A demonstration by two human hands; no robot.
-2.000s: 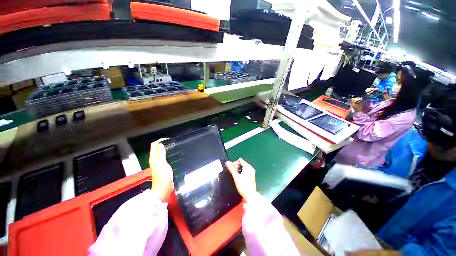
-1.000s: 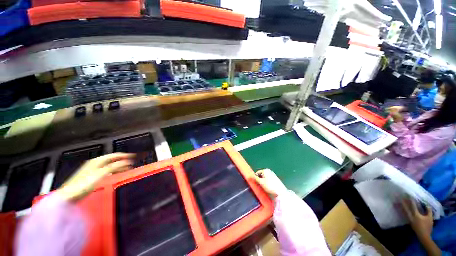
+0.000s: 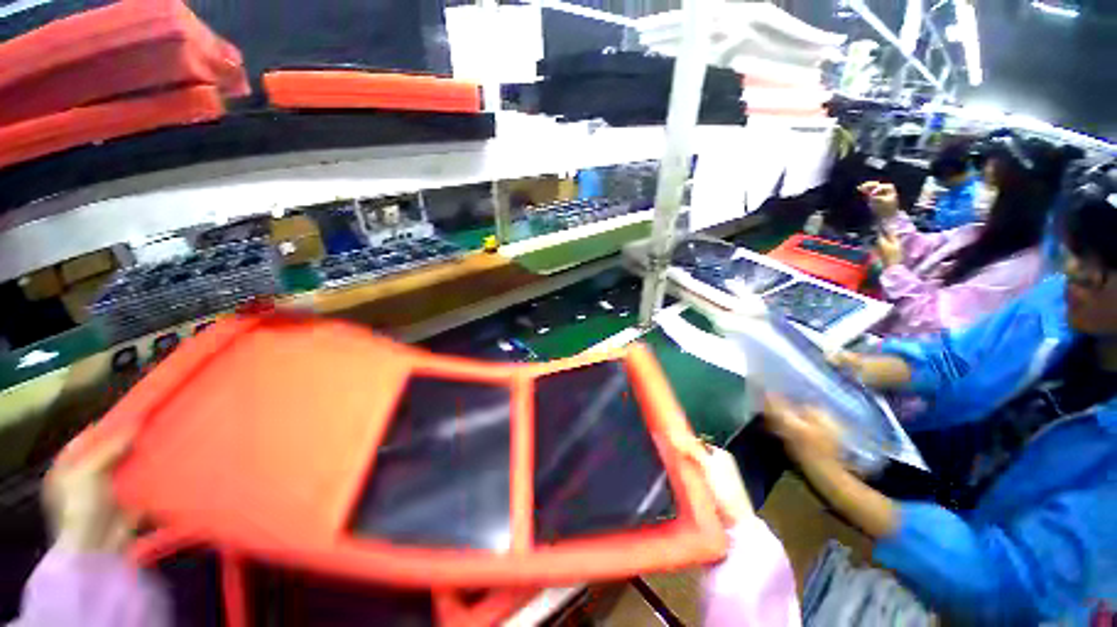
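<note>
A red foam tray (image 3: 270, 429) is held up and bends between my hands. Two dark-screened tablets, a middle one (image 3: 441, 463) and a right one (image 3: 600, 451), lie in its pockets; its left part is bare red. My left hand (image 3: 88, 496), blurred, grips the tray's left end. My right hand (image 3: 723, 484) grips its right end. Below it, at the lower left, another red tray (image 3: 233, 588) with dark slabs shows in part.
A white tray with tablets (image 3: 821, 306) stands on the bench beyond the green mat (image 3: 588, 337). A white post (image 3: 671, 172) rises behind. At right, a person in blue (image 3: 1004, 490) holds a bluish sheeted slab (image 3: 821, 386). Red foam (image 3: 374, 92) lies on the upper shelf.
The tray has been lifted and bent, uncovering another red tray below. My left hand has moved from above the tray to its left end. The person in blue has raised a sheeted slab.
</note>
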